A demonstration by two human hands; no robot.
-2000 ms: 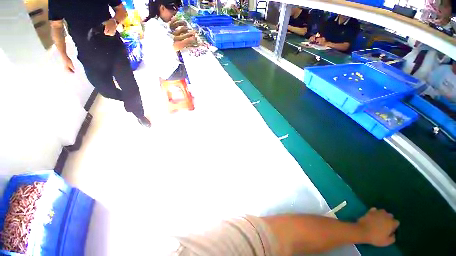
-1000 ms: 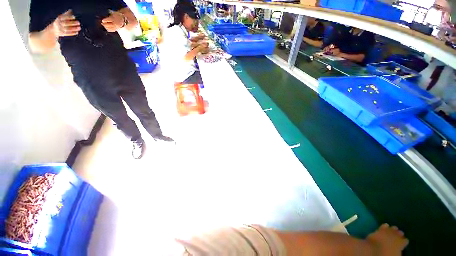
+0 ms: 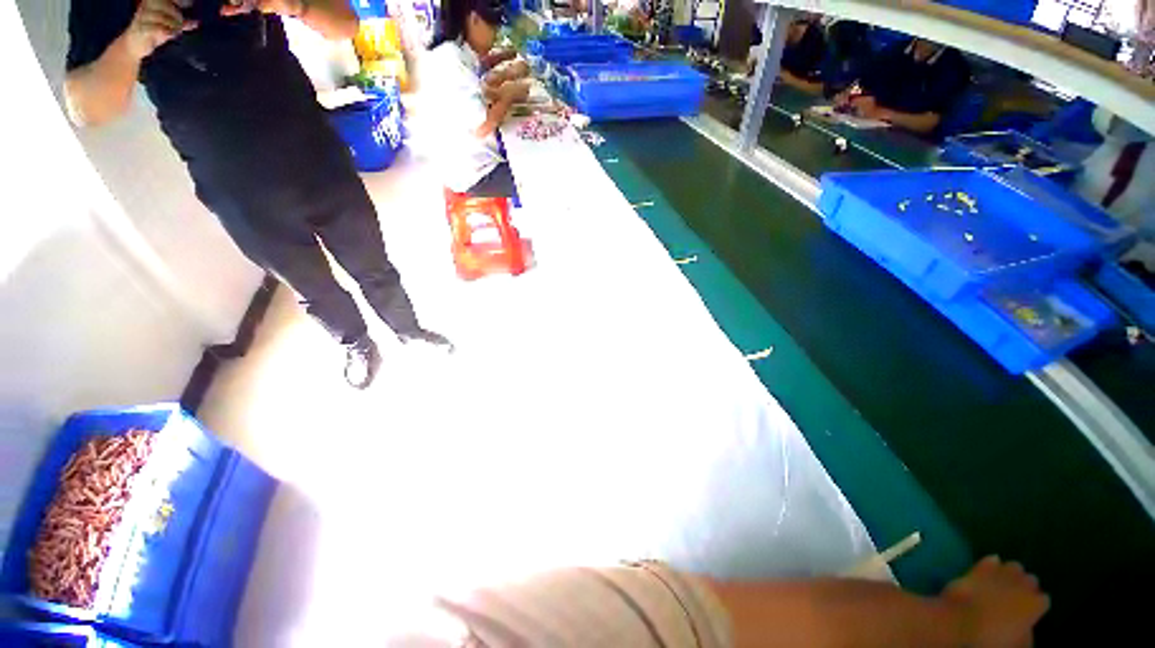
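Observation:
My left hand (image 3: pixel 1003 600) is at the lower right, over the near part of the dark green conveyor belt (image 3: pixel 887 367). My bare forearm and beige sleeve cross the bottom edge. The fingers look partly curled, and their undersides are hidden, so I cannot tell whether they hold anything. A cream tape strip (image 3: pixel 902 547) lies on the lighter green strip (image 3: pixel 830 437) just left of the hand. The white-covered bench (image 3: pixel 709 430) runs alongside. My right hand is out of the picture.
Stacked blue trays (image 3: pixel 956 234) with small yellow pieces stand across the belt. More blue trays (image 3: pixel 633 89) are farther along. A blue crate (image 3: pixel 95 519) of pinkish-brown parts is lower left. A standing person (image 3: pixel 279 165), a seated worker (image 3: pixel 462 108) and a red stool (image 3: pixel 484 238) are left.
The view has shifted, moving the crate rightward in the picture. The standing person has come nearer and raised both hands. My left hand remains by the belt's near side.

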